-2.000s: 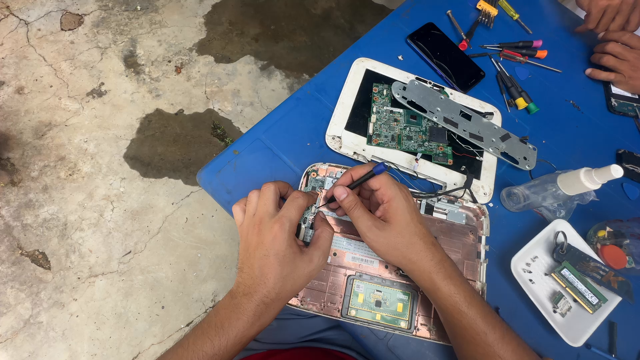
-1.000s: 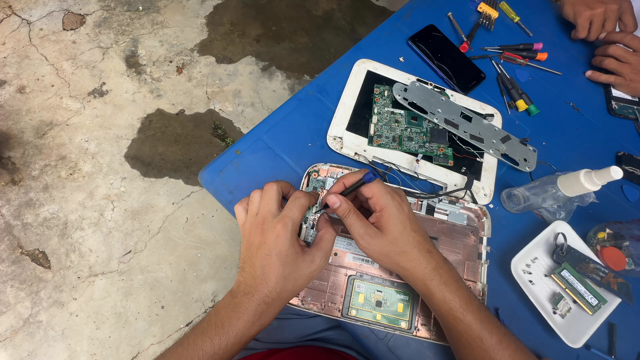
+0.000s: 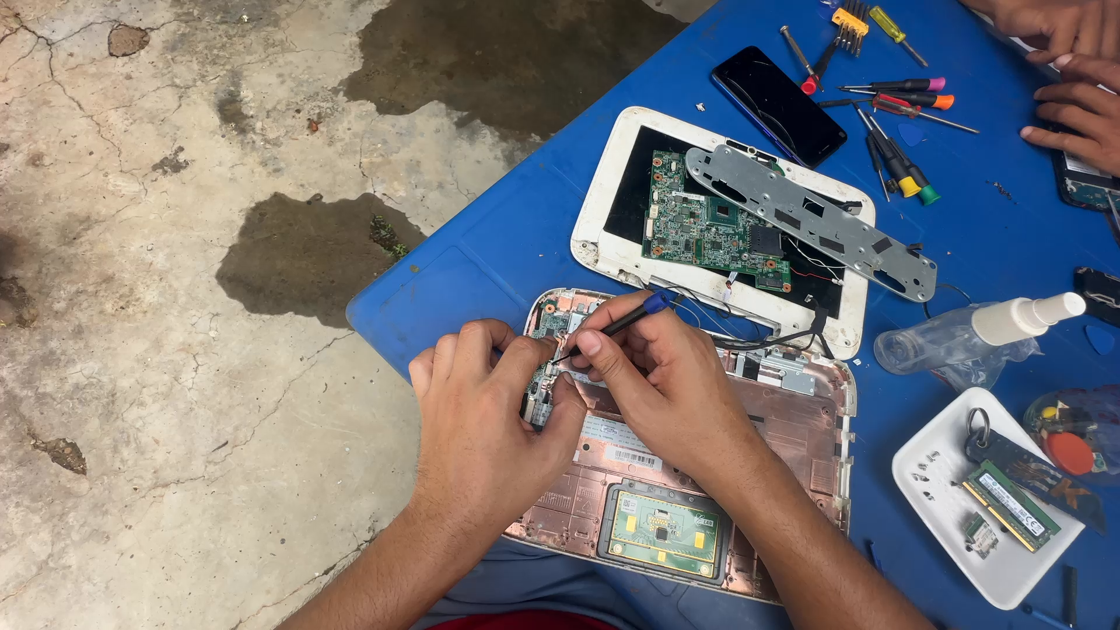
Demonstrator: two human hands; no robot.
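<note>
My right hand [image 3: 661, 385] holds a small black screwdriver with a blue cap [image 3: 626, 322], its tip down at a small circuit board [image 3: 547, 376] on the left side of a copper-lined laptop base [image 3: 604, 525]. Thumb and fingers of my left hand [image 3: 494, 407] rest on both sides of that board; whether they grip it is hard to tell. A touchpad board [image 3: 663, 532] lies in the base's lower middle. Behind the base is a white-framed laptop screen [image 3: 604, 192], bearing a green motherboard [image 3: 700, 227] and a grey metal bracket [image 3: 805, 219].
A phone [image 3: 779, 105] and several screwdrivers [image 3: 901, 166] lie at the back. On the right are a spray bottle [image 3: 971, 332] and a white tray [image 3: 945, 534] with a memory module [image 3: 1011, 503] and screws. Another person's hands [image 3: 1076, 96] are at the upper right edge.
</note>
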